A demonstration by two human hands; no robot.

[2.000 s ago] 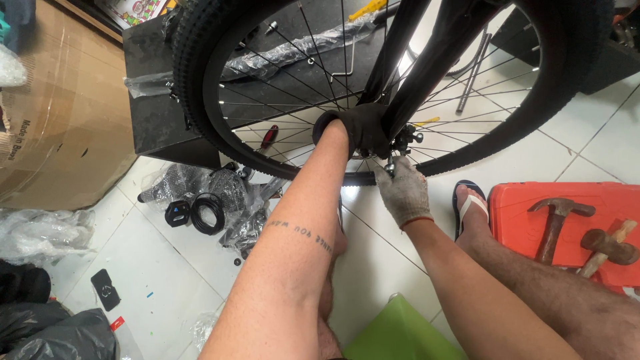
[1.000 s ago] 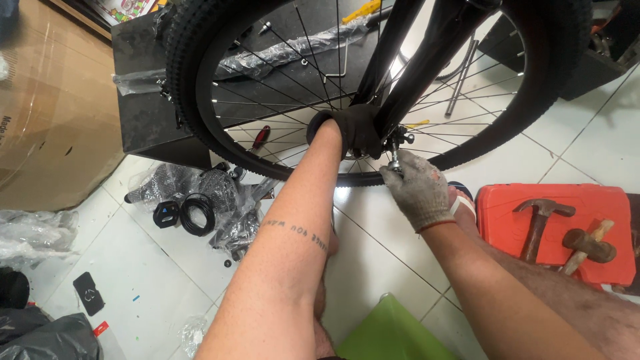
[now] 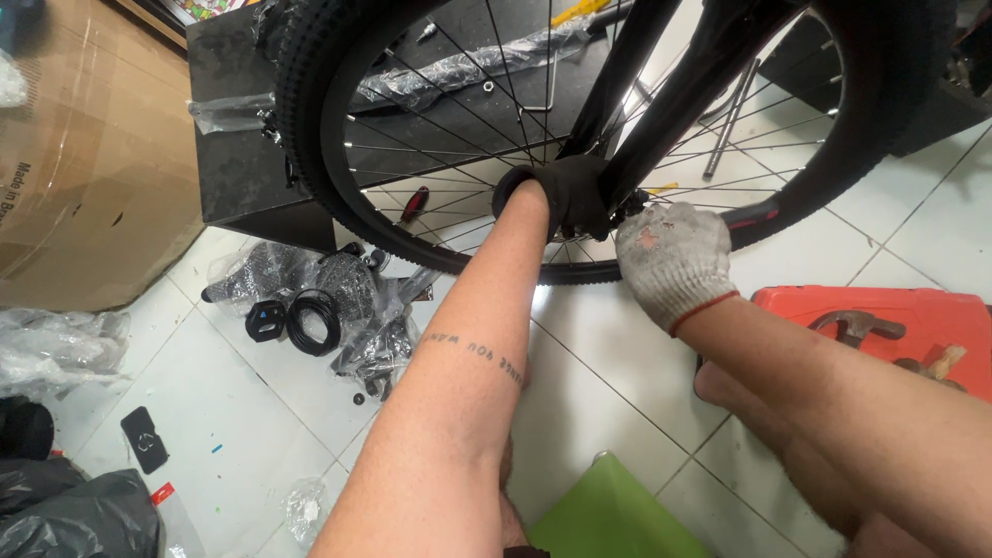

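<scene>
A bicycle wheel with a knobby black tire [image 3: 310, 147] stands in front of me, between the legs of a black fork [image 3: 690, 85]. My left hand [image 3: 570, 194], in a black glove, is at the wheel's hub by the lower fork end; its fingers are mostly hidden, so its grip cannot be told. Just right of it, my right hand [image 3: 674, 252], in a worn grey knit glove with a red cuff edge, is at the black hardware [image 3: 632, 205] beside the hub. The back of that hand faces me and hides its fingertips.
Bubble-wrapped parts and a coil of black cable [image 3: 313, 322] lie on the tiles at left. A claw hammer [image 3: 856, 325] rests on a red case [image 3: 922, 298] at right. Behind the wheel are a black box [image 3: 232, 163] and a red-and-black screwdriver [image 3: 415, 204]. A cardboard box [image 3: 101, 155] stands far left.
My right hand has turned, so that its back now covers the hardware beside the hub that showed above its fingers earlier. My left hand stays at the hub.
</scene>
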